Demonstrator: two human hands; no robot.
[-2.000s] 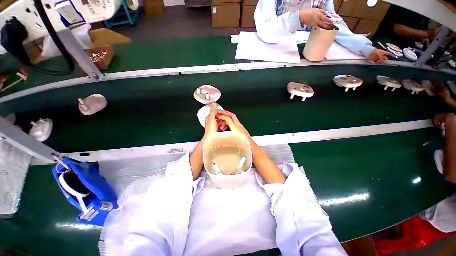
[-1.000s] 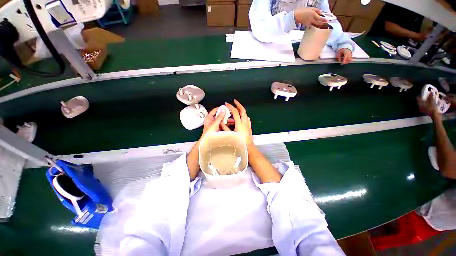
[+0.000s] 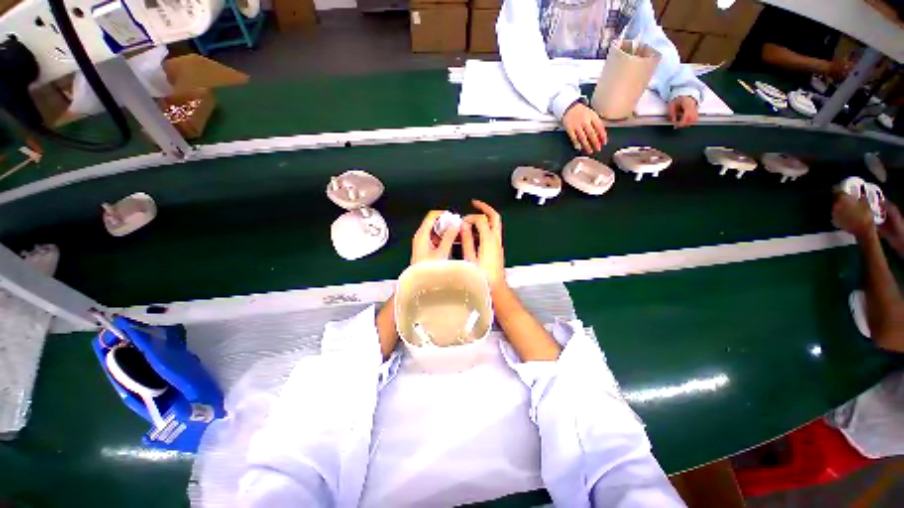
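My left hand (image 3: 433, 238) and my right hand (image 3: 485, 243) are close together over the belt, just beyond the housing. They hold a small white part (image 3: 448, 224) between their fingers; the fingers cover much of it, and its exact shape cannot be told. The open cream housing (image 3: 443, 310) stands between my forearms, with small white bits inside. Two white cover units lie touching on the belt left of my hands, one nearer (image 3: 359, 234) and one farther (image 3: 355, 190).
More cover units (image 3: 536, 183) lie along the green belt (image 3: 248, 213). A blue holder (image 3: 164, 382) stands at left on whitish sheeting. Opposite, a person's hand (image 3: 585, 128) is over the belt edge beside another cream housing (image 3: 625, 79). Another person's hands (image 3: 854, 211) are at far right.
The belt's cover units have moved left, away from my hands. My hands have come off the nearer cover and hold the small part. The person opposite has lowered a hand, and another cover lies there.
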